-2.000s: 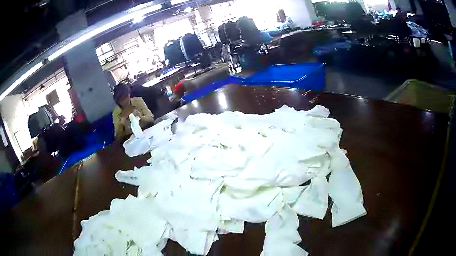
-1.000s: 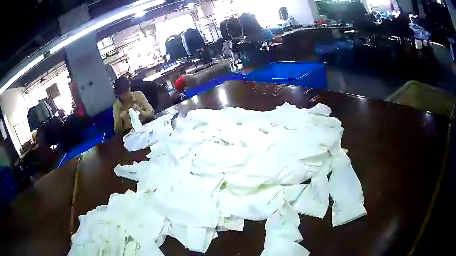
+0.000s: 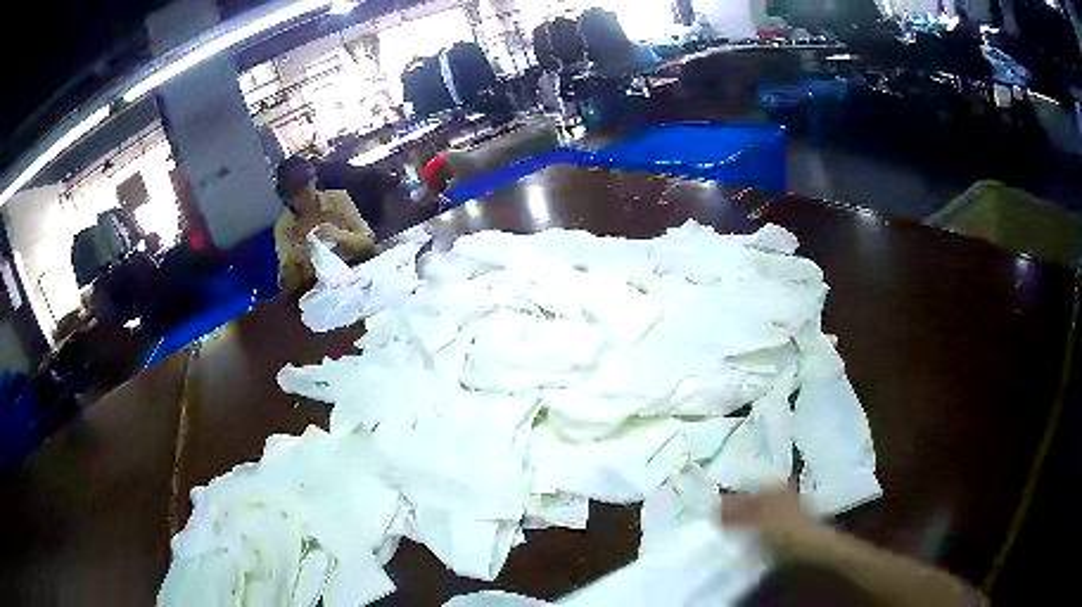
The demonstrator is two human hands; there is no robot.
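Observation:
A large main pile of white shirts (image 3: 558, 344) lies in front of me, with sleeves hanging towards me. A white shirt (image 3: 676, 572) lies at the bottom edge, partly cut off by it. My right hand (image 3: 765, 516) is at the lower right, blurred, on or over this shirt near the hanging sleeves. Its fingers are too blurred to tell whether they grip the cloth, and no snips can be made out. My left hand is not in view.
A side stack of shirts (image 3: 243, 545) is at the lower left. The dark brown tabletop (image 3: 949, 356) has a yellowish edge at right. A person (image 3: 320, 225) across the table handles white cloth. Blue bins (image 3: 700, 154) stand beyond the table.
My right hand and forearm have come into view at the lower right. White cloth now shows along the bottom edge. The view has tipped slightly down; the pile looks much the same.

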